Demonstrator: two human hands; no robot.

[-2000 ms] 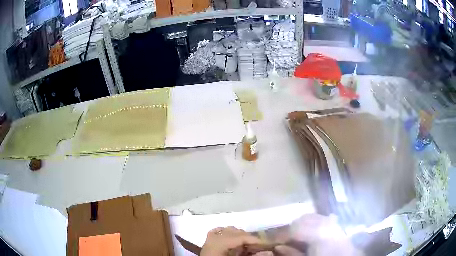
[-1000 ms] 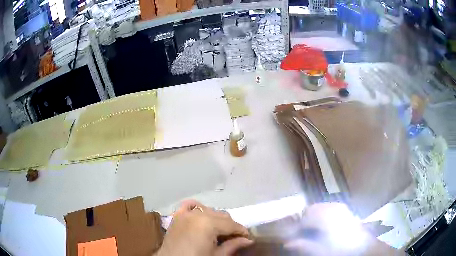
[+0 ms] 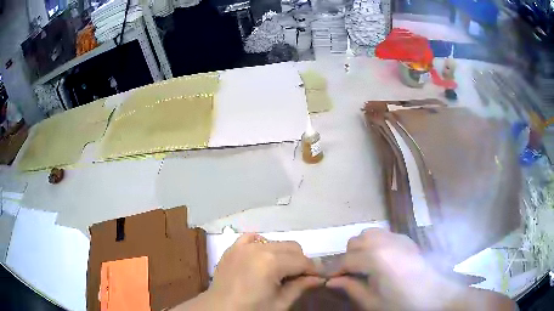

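A brown bag panel (image 3: 328, 300) lies at the bottom edge of the view, mostly hidden by my hands and cut off by the frame. My left hand (image 3: 261, 273) pinches its edge between thumb and fingers. My right hand (image 3: 376, 267) pinches the same edge close beside it, the fingertips of both hands nearly meeting. Glare blurs my right hand and wrist.
Placed panels (image 3: 173, 258) lie at left under an orange slip (image 3: 124, 284). Waiting panels (image 3: 468, 170) are stacked at right. A glue bottle (image 3: 312, 146) stands mid-bench. Yellow-green sheets (image 3: 161, 118) lie on the far side. A metal tin (image 3: 415, 75) with red plastic (image 3: 404, 45) stands behind.
The view has tilted down. My left hand, lower and further left a second ago, has moved in beside my right hand; both now pinch the panel edge with fingertips close together.
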